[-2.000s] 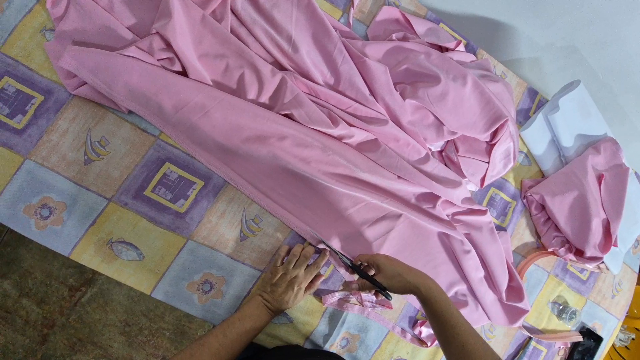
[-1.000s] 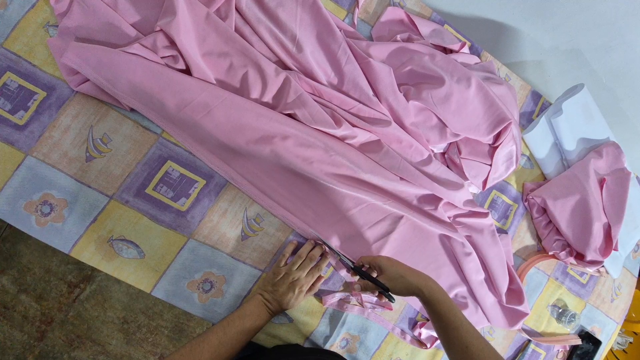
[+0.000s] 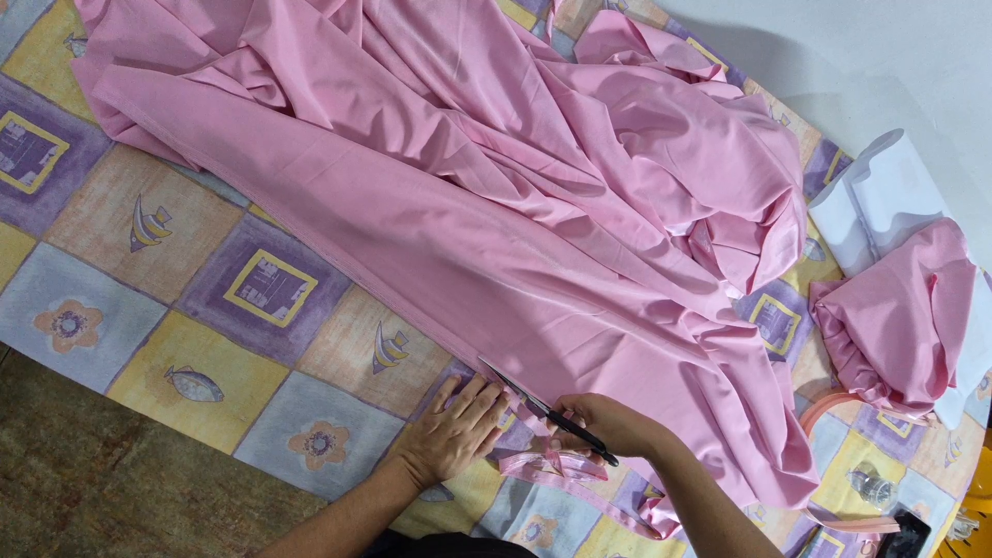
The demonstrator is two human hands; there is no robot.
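Note:
A large piece of pink fabric point(image 3: 465, 248) lies in folds across the table. Its lower edge runs diagonally down to my hands. My right hand point(image 3: 593, 426) grips black-handled scissors point(image 3: 570, 426), whose blades point up and left along that edge. Left of the blades, my left hand point(image 3: 457, 426) lies flat with fingers spread, fingertips at the fabric's edge and on a narrow strip there. A thin pink strip of cloth point(image 3: 597, 504) trails in loops below my right hand. Whether the blades are apart is hard to tell.
A patterned tablecloth point(image 3: 256, 287) covers the table. At the right lie a smaller bundled pink cloth point(image 3: 899, 318), folded white paper point(image 3: 883, 201), a peach-coloured band point(image 3: 829, 407), a small clear object point(image 3: 872, 484) and a black object point(image 3: 907, 535).

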